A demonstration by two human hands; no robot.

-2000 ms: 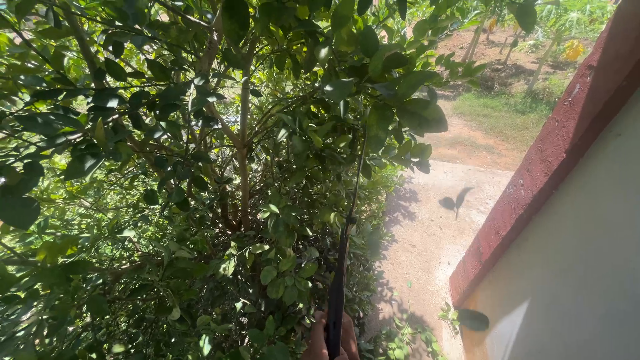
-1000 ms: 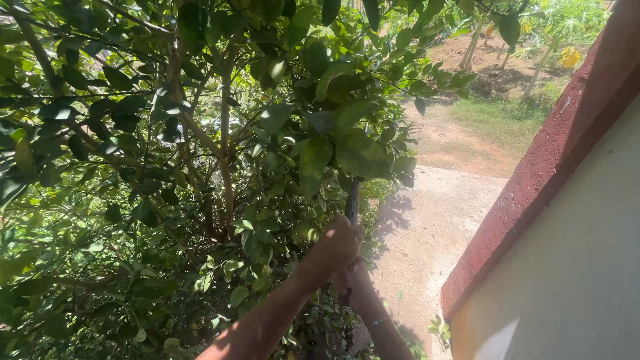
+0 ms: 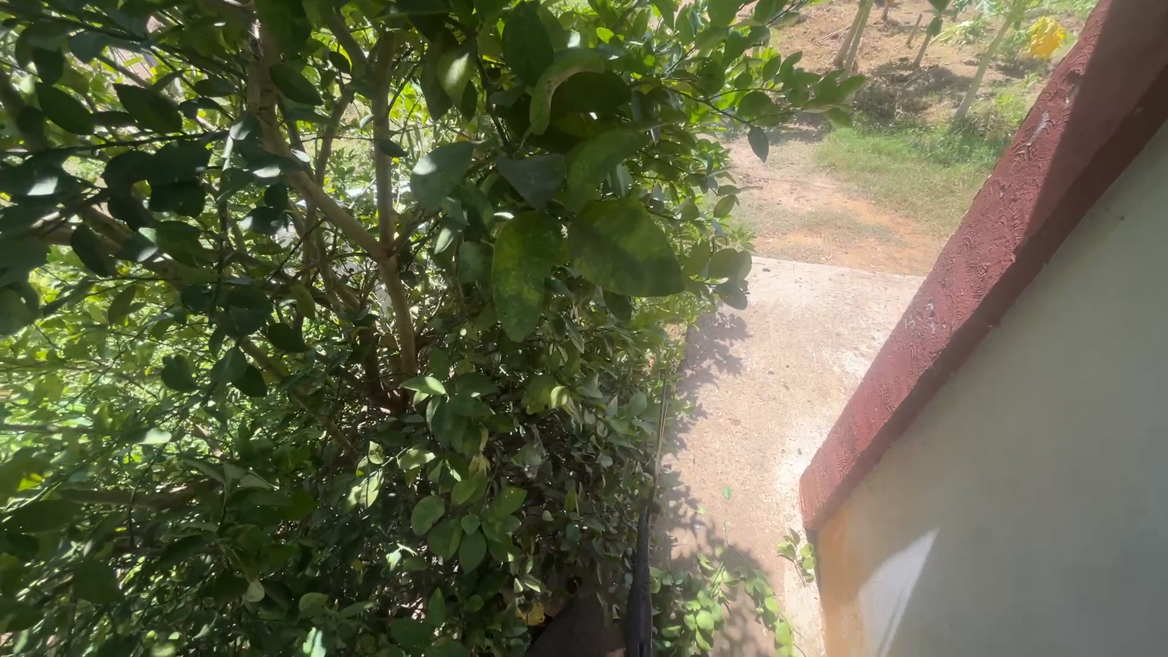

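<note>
A long, thin hand tool with a dark handle (image 3: pixel 641 584) points up from the bottom edge, along the right side of a leafy shrub (image 3: pixel 474 438). Its slender upper part is seen nearly edge-on among the leaves, so its exact kind cannot be told. At the bottom edge, a dark, shaded shape that looks like part of a hand (image 3: pixel 577 630) lies just left of the handle. Which hand it is, and how its fingers lie, cannot be told. Large leaves (image 3: pixel 623 248) hang above the tool. Cut-looking leafy sprigs (image 3: pixel 716 607) lie on the path at the tool's right.
A concrete path (image 3: pixel 757 383) runs between the shrub and a pale wall (image 3: pixel 1031 438) topped by a dark red ledge (image 3: pixel 967 265). Woody branches (image 3: pixel 394 292) stand inside the shrub. Grass (image 3: pixel 899 169) and bare soil lie beyond the path.
Both forearms and hands, raised together on the tool a second ago, have dropped almost wholly out of view. The tool now shows lower, beside the path.
</note>
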